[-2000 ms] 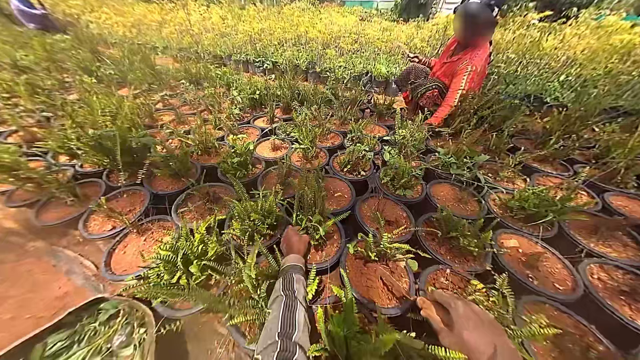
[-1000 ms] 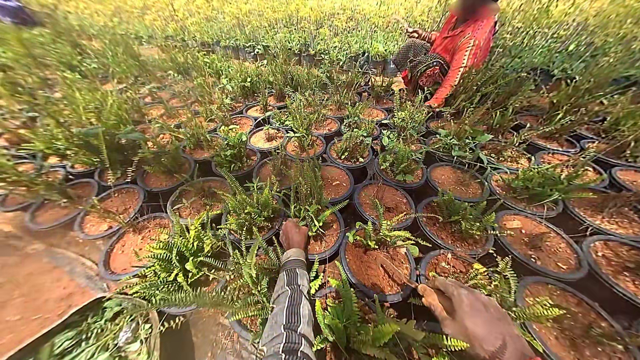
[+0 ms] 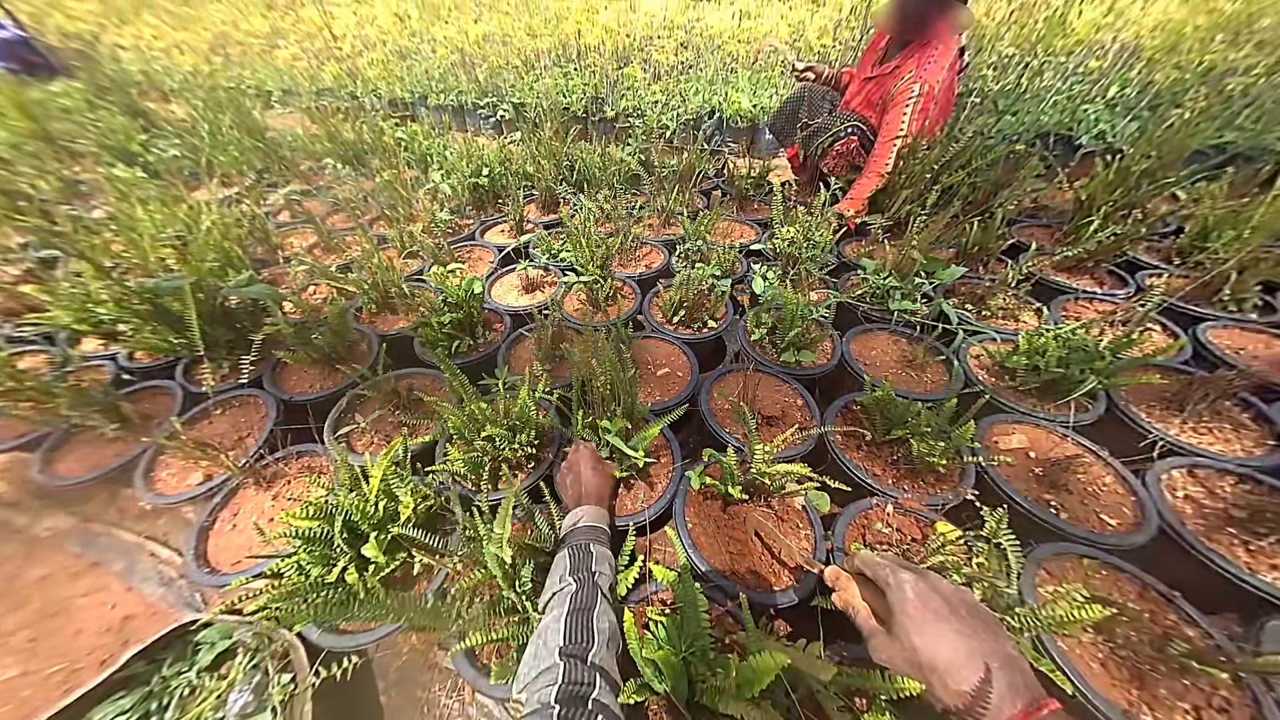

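Observation:
My left hand (image 3: 587, 477) is curled at the left rim of a round black pot, against the base of a leafy plant (image 3: 622, 440); its fingertips are hidden. In my right hand (image 3: 925, 622), at the lower right, is a thin hand tool (image 3: 785, 545) with a short handle. Its slender end reaches over the reddish soil of the neighbouring black pot (image 3: 745, 540), where a small fern (image 3: 755, 470) grows at the back. Whether the tip touches the soil is unclear. Fuller ferns (image 3: 365, 525) stand to the left of my left forearm, and another fern (image 3: 700, 640) lies between my arms.
Close rows of black pots (image 3: 1065, 485) with soil, ferns and grassy plants surround my hands. A person in a red top (image 3: 905, 100) crouches among them at the back right. A container of cut greenery (image 3: 215, 670) stands at the lower left, beside bare reddish ground (image 3: 60, 590).

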